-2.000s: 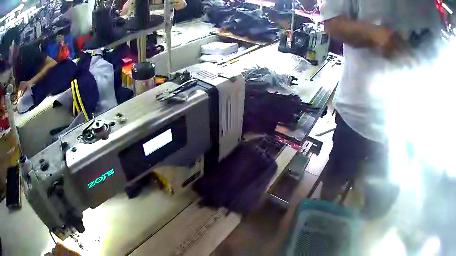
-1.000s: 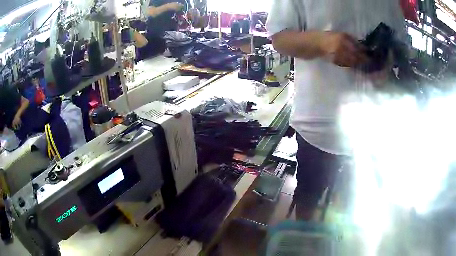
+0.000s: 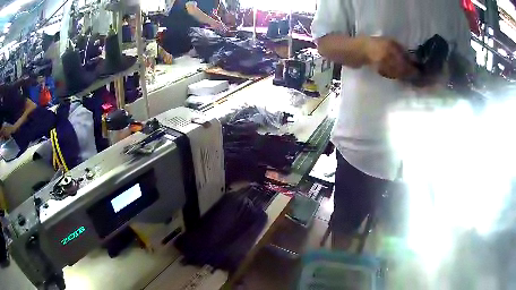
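Note:
Neither of my hands is in the picture. The lockstitch machine [image 3: 164, 153] lies nearest in front of me, its long grey-white head running from lower left to centre, with a lit white screen and green letters. A bundle of dark cut pieces [image 3: 226, 229] lies on the sewing table [image 3: 186, 277] just right of the machine head. More dark pieces [image 3: 260, 150] lie behind it. The needle area is cut off or too unclear to tell at the lower left.
A standing person in a white shirt [image 3: 365, 113] holds something dark at the right. A light blue basket [image 3: 339, 274] is at the bottom. Dark thread cones [image 3: 113, 54] stand at upper left. A yellow-striped navy garment [image 3: 65, 141] is behind the machine. White glare covers the lower right.
The view has turned right and up from the earliest frame, so the machine sits further left and lower. The standing person's hands and the dark item are now more plainly in view.

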